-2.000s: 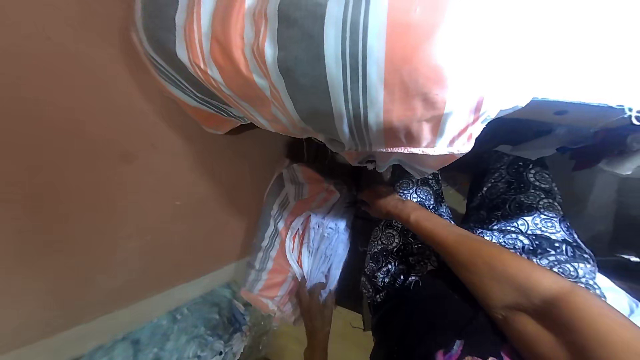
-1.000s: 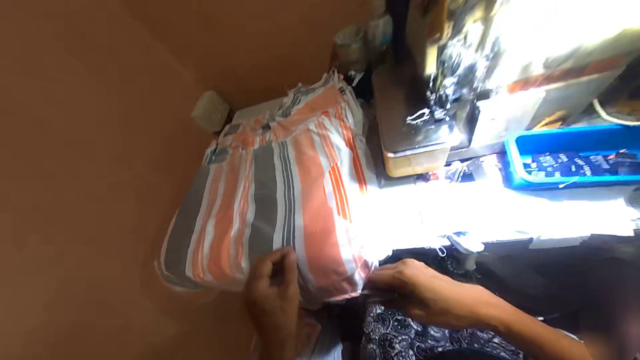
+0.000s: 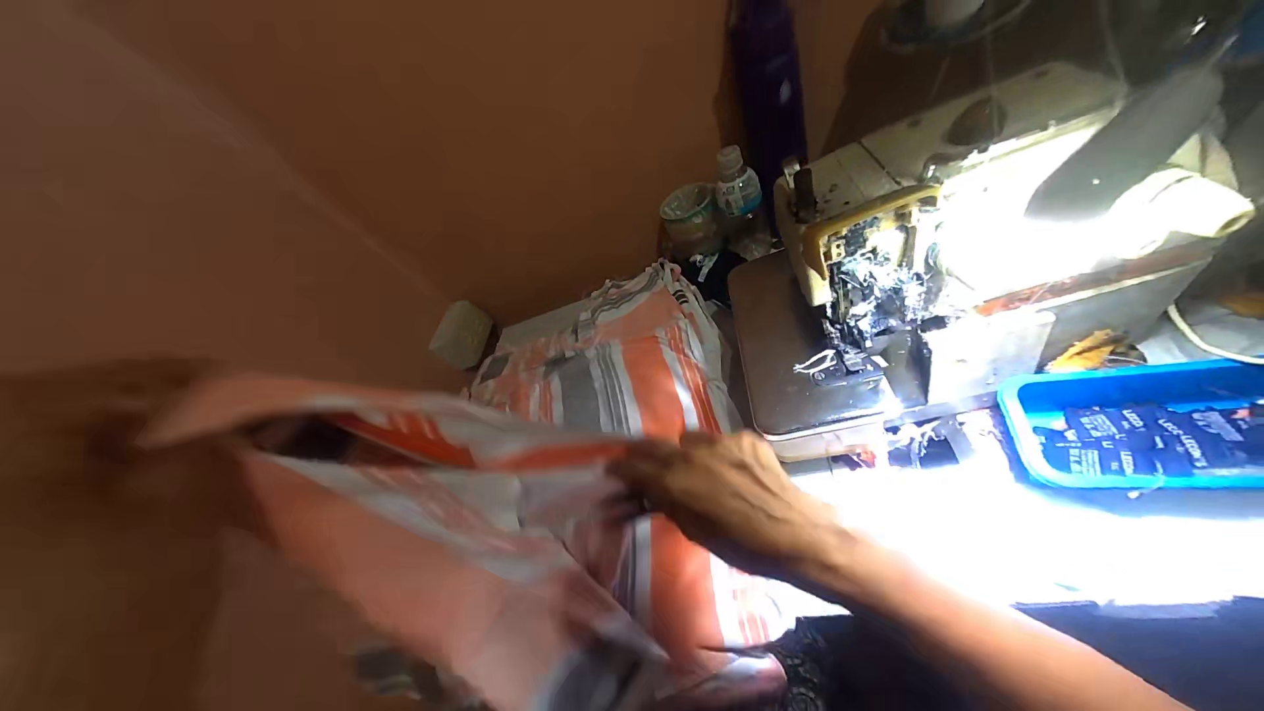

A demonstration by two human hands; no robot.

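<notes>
A piece of striped fabric [image 3: 415, 553] in orange, white and grey is spread in the air between my hands, blurred by motion. Its right edge is pinched in my right hand [image 3: 716, 494]. At the far left my left hand [image 3: 148, 434] is a dark blur at the fabric's other end; its fingers are not clear. Behind and under the held piece lies a stack of matching striped fabric [image 3: 632, 385]. Just right of the stack stands an industrial sewing machine [image 3: 869, 207], with lint about its open needle area.
A blue plastic tray [image 3: 1017, 434] holding dark labels lies at the right. Beyond the stack, a plastic bottle [image 3: 738, 188] and a clear tub [image 3: 688, 212] stand near the brown wall [image 3: 494, 148]. A pale block [image 3: 461, 336] is at the stack's far left corner.
A second ago both hands were at the stack's near edge; now a striped piece is raised and stretched between them, and the left hand has moved left. The view has swung up toward the machine.
</notes>
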